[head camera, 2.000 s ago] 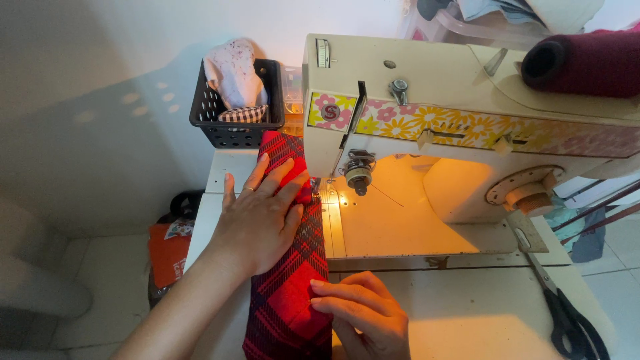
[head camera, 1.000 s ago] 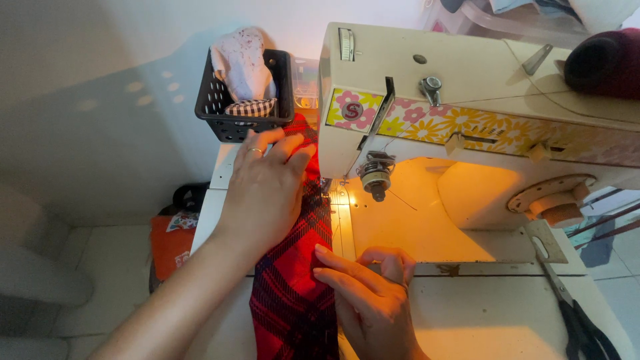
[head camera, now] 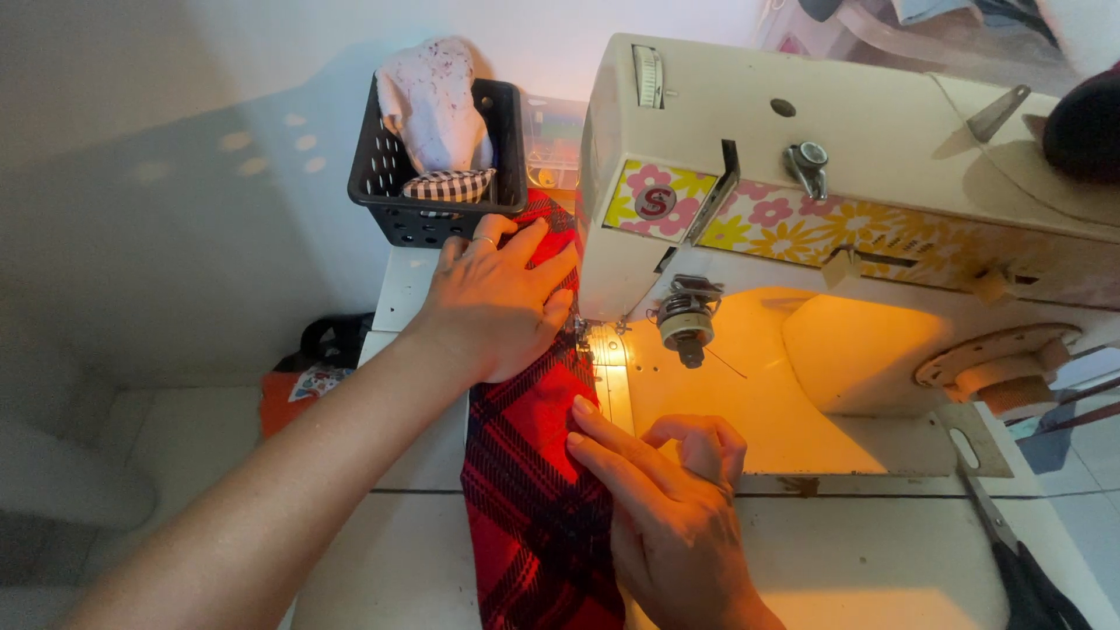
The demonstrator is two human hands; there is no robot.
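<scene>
A strip of red and black plaid fabric (head camera: pixel 542 525) runs lengthwise under the needle area of a cream sewing machine (head camera: pixel 700 96) with a flowered band. My left hand (head camera: pixel 499 302) lies on the fabric's far part, left of the presser foot (head camera: pixel 584 332), palm down with fingers spread. Nearer to me, my right hand (head camera: pixel 678 499) touches the fabric's right edge with two fingertips, its other fingers partly curled. The machine's lamp lights the needle plate (head camera: pixel 610 346). Part of the fabric is hidden beneath my left hand.
A black plastic basket (head camera: pixel 363 179) holding a pale cloth and a checked pincushion stands behind the fabric, beside a clear box (head camera: pixel 556 140). Black-handled scissors (head camera: pixel 1019 560) lie at the right. A dark thread spool (head camera: pixel 1085 127) sits on the machine. An orange item (head camera: pixel 278 402) is at lower left.
Between the first two frames, my left hand moves farther along the fabric, toward the basket. My right hand stays by the fabric's right edge. The view shifts somewhat.
</scene>
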